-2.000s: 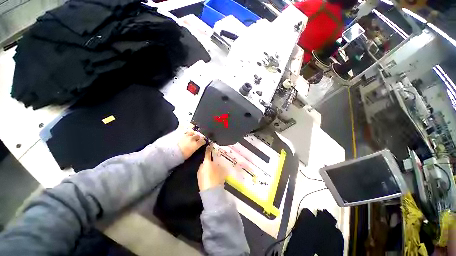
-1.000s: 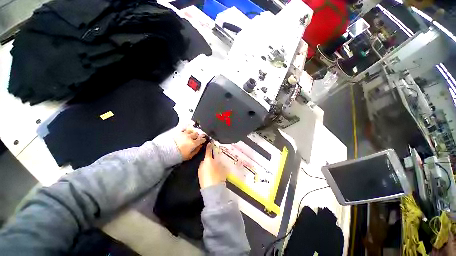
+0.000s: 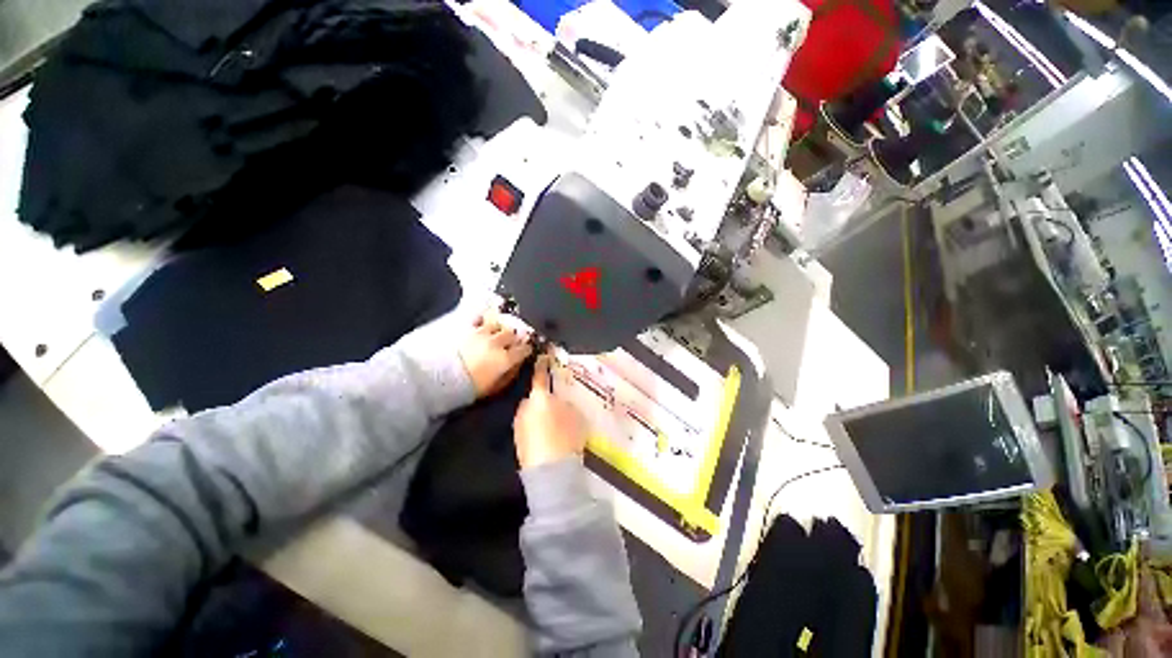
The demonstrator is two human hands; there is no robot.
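Observation:
A black cut panel [image 3: 465, 495] hangs down over the table between my forearms, its upper end at the needle area. My left hand [image 3: 495, 356] is closed on the panel's edge at the lower left of the sewing machine head [image 3: 594, 267]. My right hand [image 3: 549, 422] pinches the same panel close beside it, fingertips under the grey cover. The needle and the pinched edge are too small and covered to make out. The yellow-edged clamp frame [image 3: 649, 491] lies right of my right hand, around a pale template bed [image 3: 630, 409].
A large black heap [image 3: 244, 116] lies far left, with a neat panel stack [image 3: 289, 302] nearer. A side panel pile [image 3: 803, 598] lies at lower right, below the control screen [image 3: 945, 444]. A person in red [image 3: 842, 52] is beyond the machine.
The view has shifted slightly, so the machine and piles appear higher. A yellow sticker now shows on the side pile. My hands stay at the needle area, still holding the panel.

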